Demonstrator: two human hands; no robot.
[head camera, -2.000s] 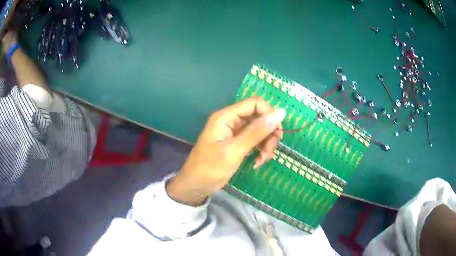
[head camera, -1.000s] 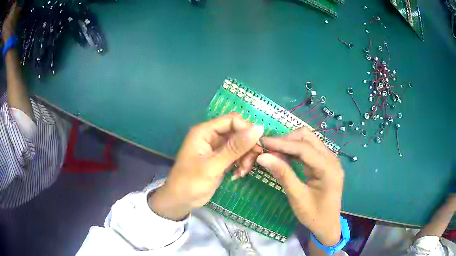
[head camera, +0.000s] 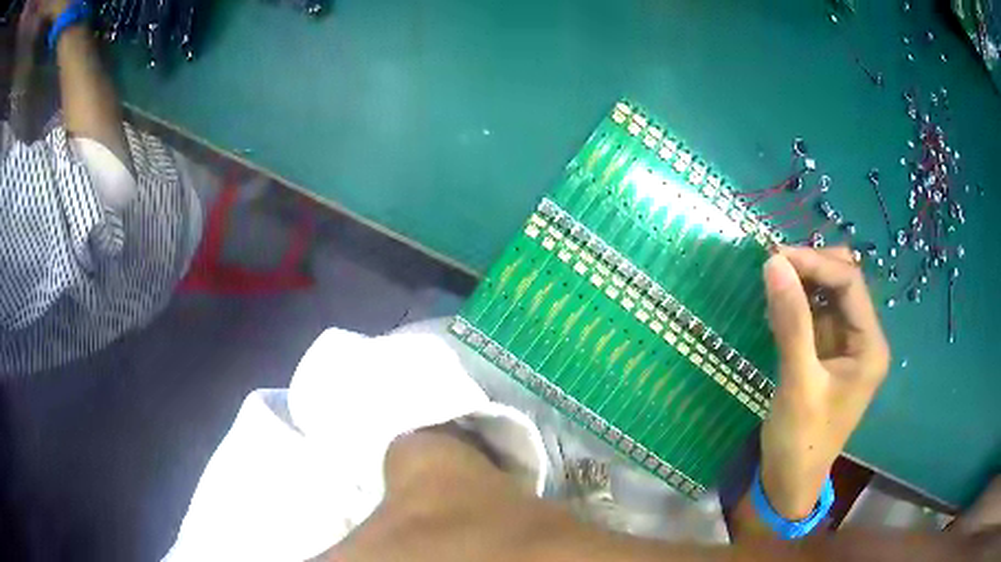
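The green circuit panel lies tilted at the bench edge, partly over my lap, with rows of pale pads. Several wired capsules trail on red leads from its upper right edge. My right hand is at the panel's right corner, thumb and index finger pinched on a thin lead; a small dark capsule shows between the fingers. The fingertips hide where the lead meets the pads. My left hand is out of the picture; only its white sleeve and blurred forearm cross the bottom.
A loose heap of wired capsules lies right of the panel on the green mat. Other green boards are at the top right. At left are a neighbour's striped sleeve, dark cables and a red stool.
My hands have parted after meeting over the panel. My right hand has moved to the panel's right edge; my left hand has left the picture. The panel appears farther right and is more exposed.
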